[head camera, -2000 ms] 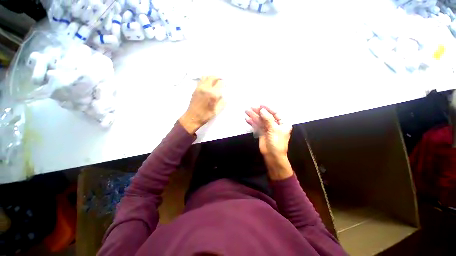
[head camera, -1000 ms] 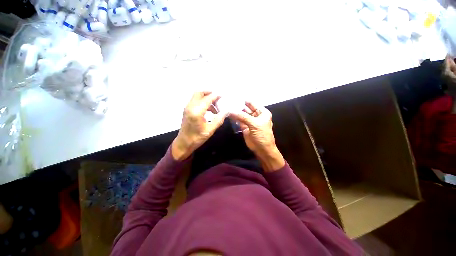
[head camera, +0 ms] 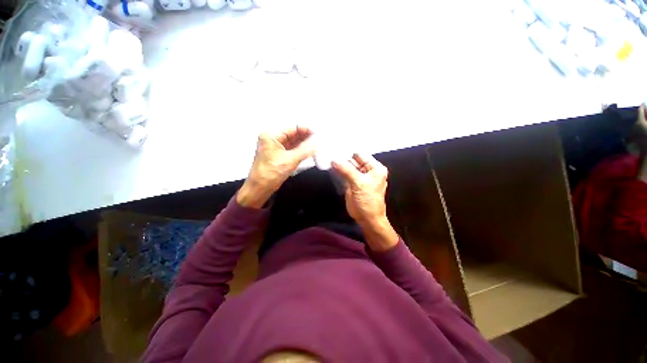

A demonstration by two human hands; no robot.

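My left hand (head camera: 275,162) and my right hand (head camera: 365,186) are close together at the table's front edge. A small glossy white piece (head camera: 324,157) is between their fingertips, washed out against the bright tabletop. The fingers of both hands are pinched on it. A thin translucent greyish strip shows faintly below the right fingertips; its far end cannot be made out. A few thin pale and dark bits (head camera: 278,70) lie on the tabletop beyond my hands.
A clear bag of white pieces (head camera: 113,78) stands at left. Blue-striped pieces (head camera: 135,10) lie at upper left, another heap (head camera: 578,42) at upper right. Below are a carton of blue bits (head camera: 152,252) and a large open carton (head camera: 514,213). A person in red (head camera: 614,205) is at right.
My hands came together from apart and now hold the white piece at the table edge. Since one second ago they have moved little. The view has shifted slightly.
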